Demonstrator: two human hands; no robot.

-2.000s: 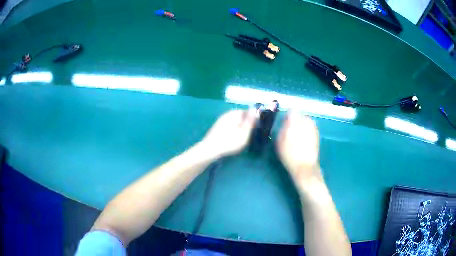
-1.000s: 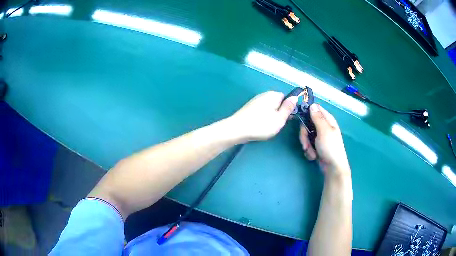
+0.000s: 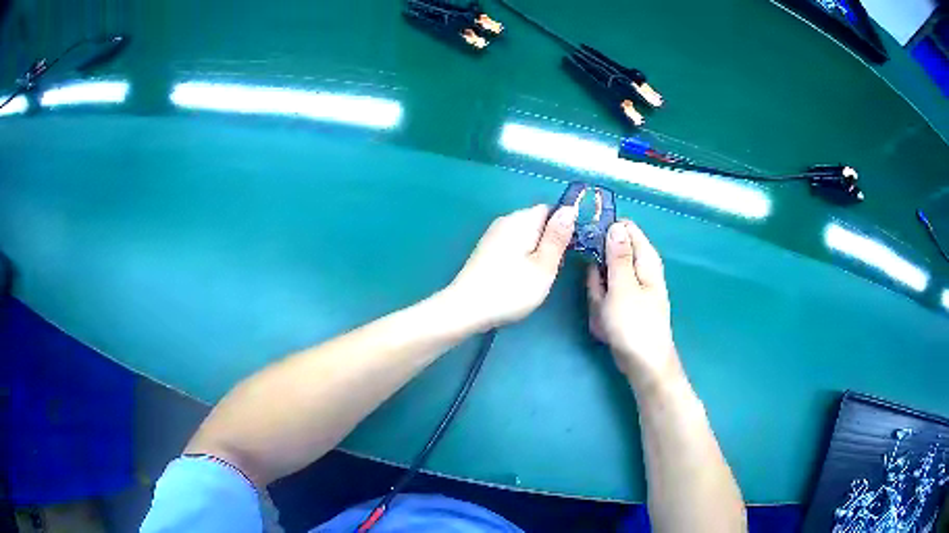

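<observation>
A black clamp (image 3: 591,224) with copper-coloured jaws is held between my two hands, its nose pointing away from me. My left hand (image 3: 512,264) grips its left side, thumb near the nose. My right hand (image 3: 633,292) grips its right side, thumb on top. The lower part of the clamp is mostly hidden by my fingers. A black cable (image 3: 454,409) hangs from under my left hand over the bench edge to my lap, with a red part at its end. Whether a spring sits inside the clamp I cannot tell.
On the dark green strip (image 3: 260,57) lie several black clamp leads (image 3: 612,83) with copper tips. One lead has a blue and red end (image 3: 637,149). A black ribbed tray (image 3: 848,453) with tangled silver springs sits at the near right. Another dark tray shows at the top right.
The clamp was blurred between my hands, then appeared at an angle; now both hands hold it more upright, nose forward. The view has shifted, and the leads on the strip appear farther left.
</observation>
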